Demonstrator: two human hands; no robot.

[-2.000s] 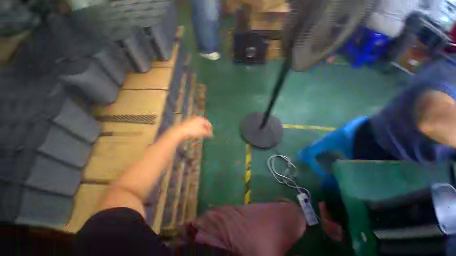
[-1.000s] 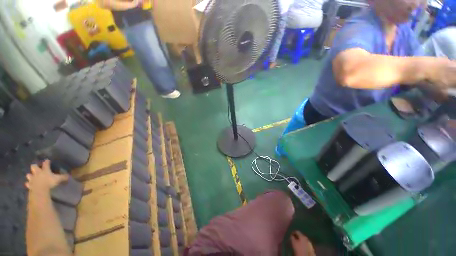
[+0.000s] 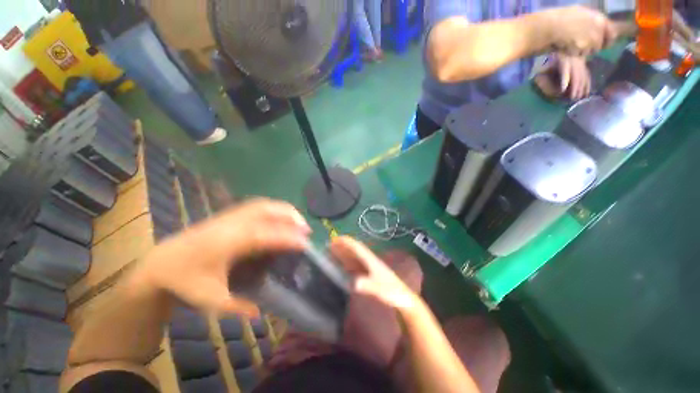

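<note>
A grey speaker housing (image 3: 295,288) with a dark strip is tilted above my lap, blurred by motion. My left hand (image 3: 222,249) curves around its upper left end. My right hand (image 3: 368,272) is against its right side. The fingers on the far side of the housing are partly hidden. Several standing housings are on the green side bench (image 3: 414,173), the nearest with a pale grey top plate (image 3: 549,166) and one beside it with a dark top (image 3: 486,127).
Stacked housings (image 3: 46,269) with tan cardboard sheets (image 3: 123,222) are at the left. A pedestal fan (image 3: 331,192) and a white power strip (image 3: 431,249) are on the floor ahead. A neighbouring worker (image 3: 491,46) holds an orange mallet (image 3: 654,31). The dark green belt (image 3: 614,307) is right.
My left hand has come from the stack to above my lap, now with a housing. My right hand has risen to meet it. The view has swung right.
</note>
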